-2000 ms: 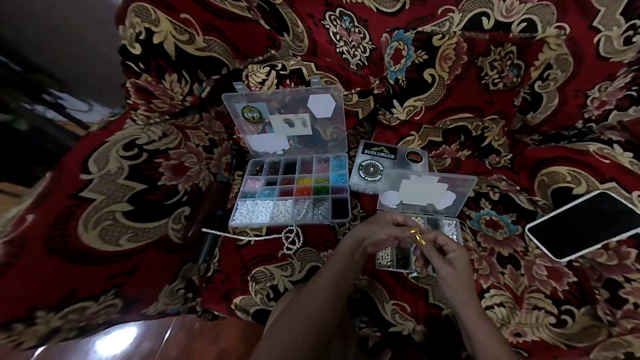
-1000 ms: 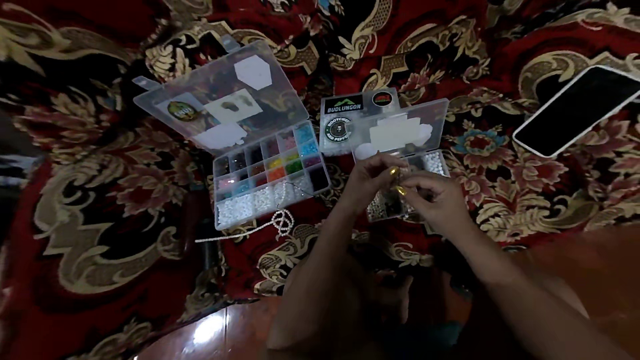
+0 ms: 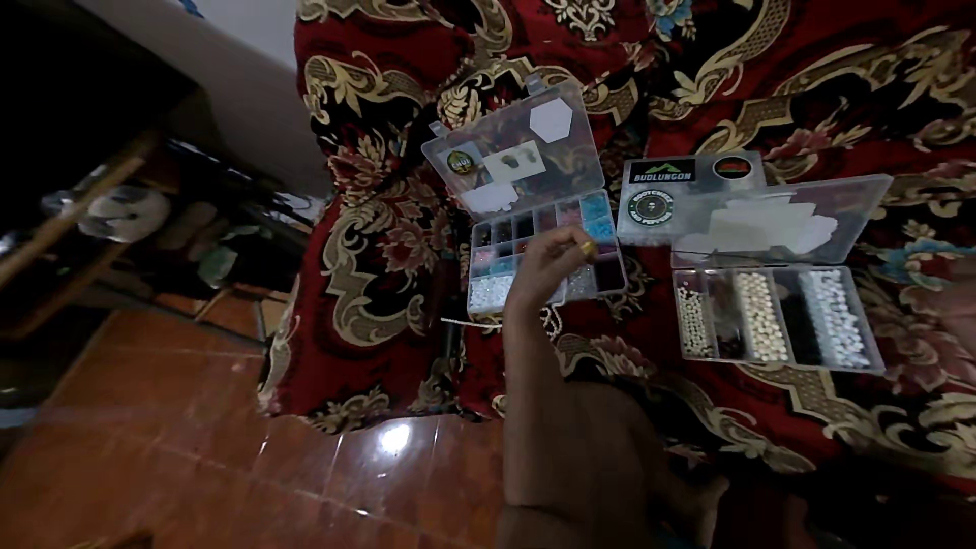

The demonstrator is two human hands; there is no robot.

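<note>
My left hand (image 3: 545,267) is over the open compartment box (image 3: 546,305), pinching a small gold-coloured item (image 3: 589,249) between thumb and fingers. The box holds beads of many colours, and its clear lid (image 3: 512,156) leans back with paper pieces and a sticker on it. Part of the compartments is hidden behind the hand. A white bead strand (image 3: 471,323) lies along the front of this box. To the right sits a smaller open box (image 3: 812,367) with cream, dark and whitish beads in long compartments. A blurred brown patch at the right edge may be my right hand; its fingers cannot be made out.
A clear case with stickers (image 3: 634,229) lies behind the smaller box. Both boxes rest on a red, black and gold patterned cloth (image 3: 396,252). Tiled floor (image 3: 191,442) shows at the lower left, beside a rack (image 3: 122,255) with a plush toy (image 3: 126,215).
My hands have moved apart; earlier they were together at the gold-coloured item above the smaller box. My left hand is now over the larger box with it. The view has shifted, and the phone is out of frame.
</note>
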